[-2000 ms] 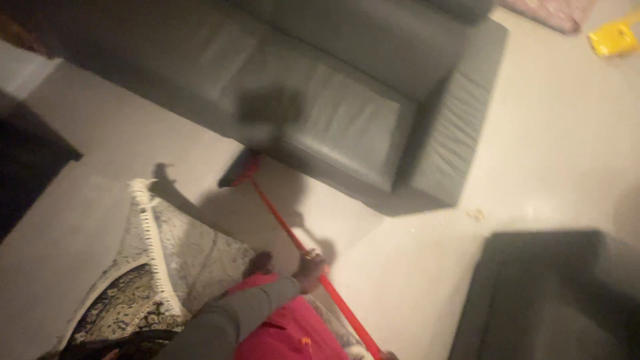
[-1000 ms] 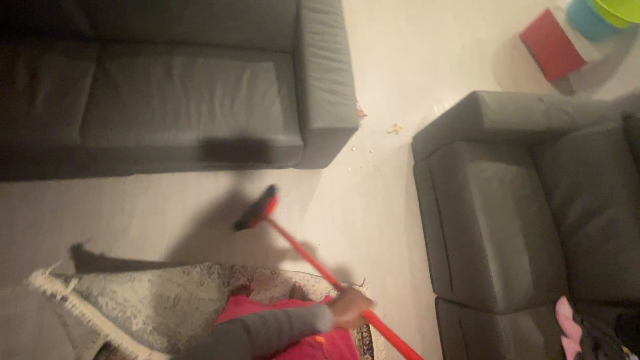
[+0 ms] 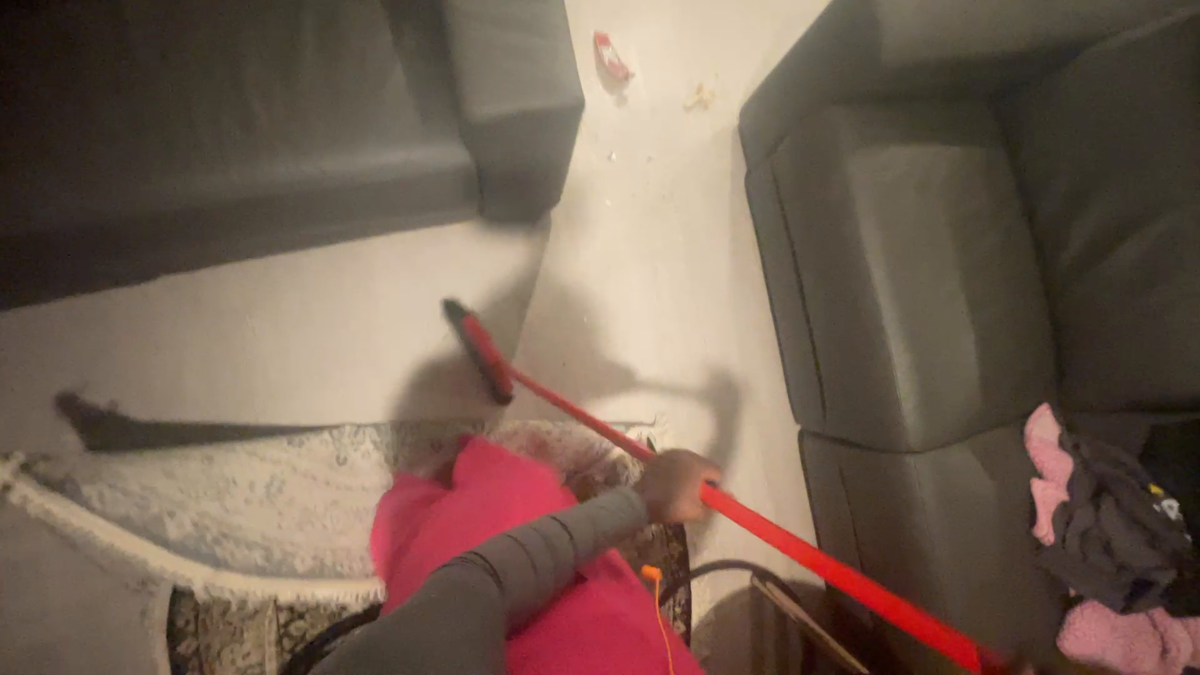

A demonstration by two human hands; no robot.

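Note:
My left hand (image 3: pixel 680 486), in a grey sleeve, is closed around the red handle of a broom (image 3: pixel 844 572), partway along it. At the lower right edge, my right hand (image 3: pixel 1011 660) shows only as a dark blurred bit at the upper end of the handle. The broom head (image 3: pixel 483 352), red with dark bristles, is up and left of my left hand, over the pale floor beside the patterned rug (image 3: pixel 244 478). Motion blurs it, so floor contact cannot be told. Bright pink clothing (image 3: pixel 469 516) lies below my left forearm.
A dark sofa (image 3: pixel 281 122) fills the upper left, another dark sofa (image 3: pixel 919 281) the right. Between them a red and white wrapper (image 3: pixel 611 56) and pale crumbs (image 3: pixel 699 97) lie on the floor. Dark clothing (image 3: pixel 1116 516) and pink fuzzy items (image 3: pixel 1116 637) rest on the right sofa.
The view has swung right, bringing the right sofa fully in. The broom head was close to the left sofa's front two seconds ago; now it is nearer the rug. My left hand keeps hold of the handle.

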